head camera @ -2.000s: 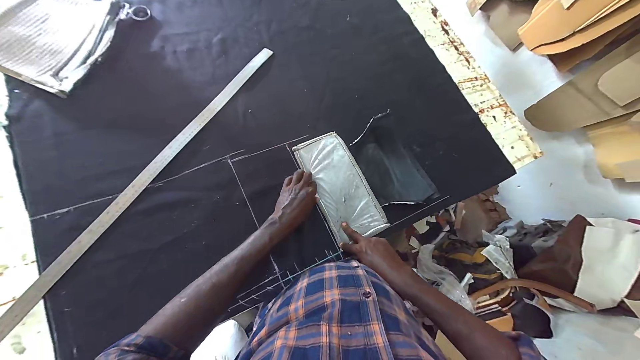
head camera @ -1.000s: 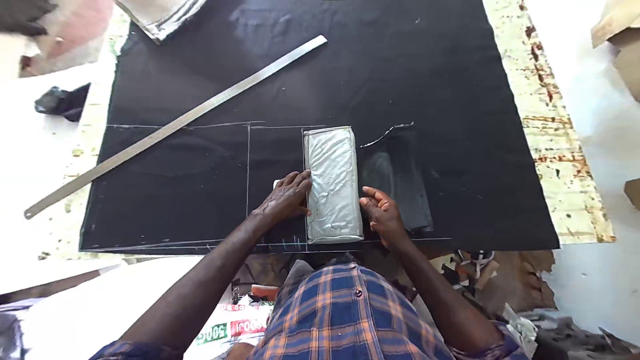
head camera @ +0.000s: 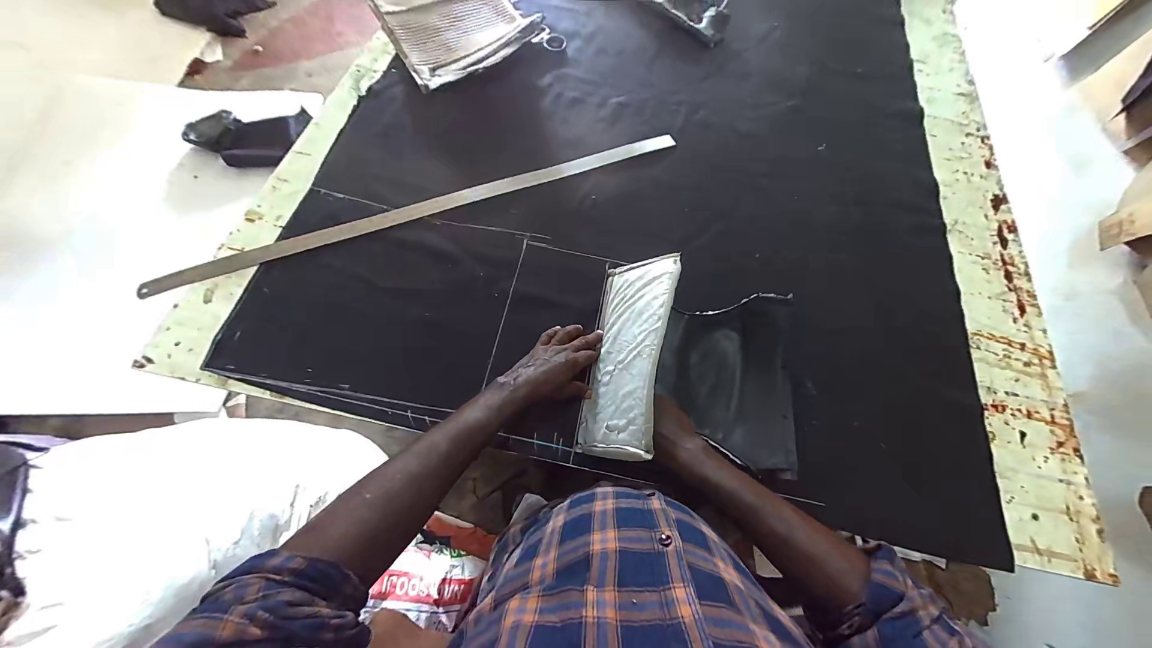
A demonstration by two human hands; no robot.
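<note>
Chalk-lined black fabric lies spread over the work surface. On it rests a padded rectangular piece with a whitish, shiny face, its right edge raised. My left hand touches the piece's left edge, fingers spread and the palm down on the fabric. My right hand is at the lower right edge, its fingers mostly hidden behind the piece, so their grip does not show. A smooth black panel lies just right of the piece. Farther left, a long metal ruler lies diagonally across the fabric.
A ribbed light-coloured piece and a metal ring are at the fabric's far side. The stained pale board edge shows at right. Dark bundled items sit at far left, and a large white sack bulges at lower left.
My right hand has moved from beside the padded piece to behind its lower right edge, and that edge has lifted. My left hand stays at the left edge. The view has shifted.
</note>
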